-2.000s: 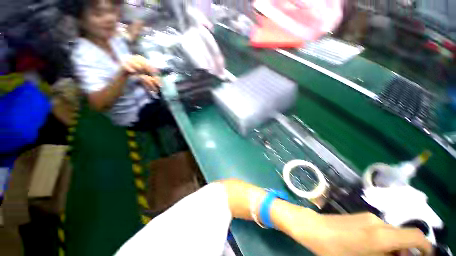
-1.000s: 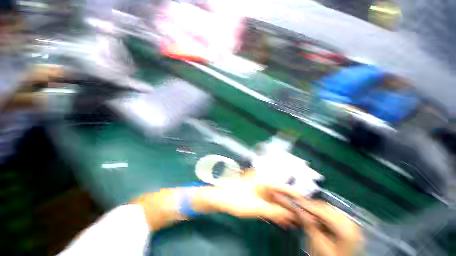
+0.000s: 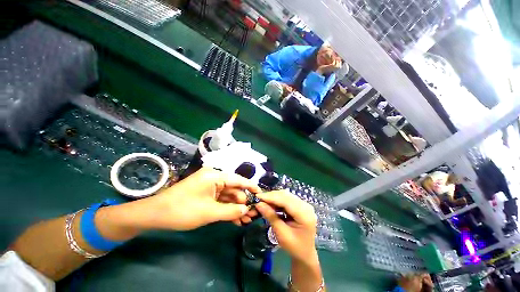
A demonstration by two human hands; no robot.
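A small dark module [image 3: 251, 198] is pinched between the fingertips of both my hands, in front of the white wipes. My left hand [image 3: 194, 199], with a blue band at the wrist, holds it from the left. My right hand [image 3: 292, 222] holds it from the right. The fingers hide part of the module. White wipes [image 3: 242, 158] with a dark round cup [image 3: 246, 170] showing through lie just beyond my hands.
A cream tape ring [image 3: 140, 175] lies on a clear blister tray [image 3: 85, 142]. Stacked trays [image 3: 45, 74] stand far left. A dispensing bottle [image 3: 225, 134] stands behind the wipes. Another tray [image 3: 319, 211] is at right. A person in blue [image 3: 292, 63] sits across the divider.
The view has swung right and sharpened. My left hand, earlier reaching over the white wipes, is now drawn together with my right hand around the small module.
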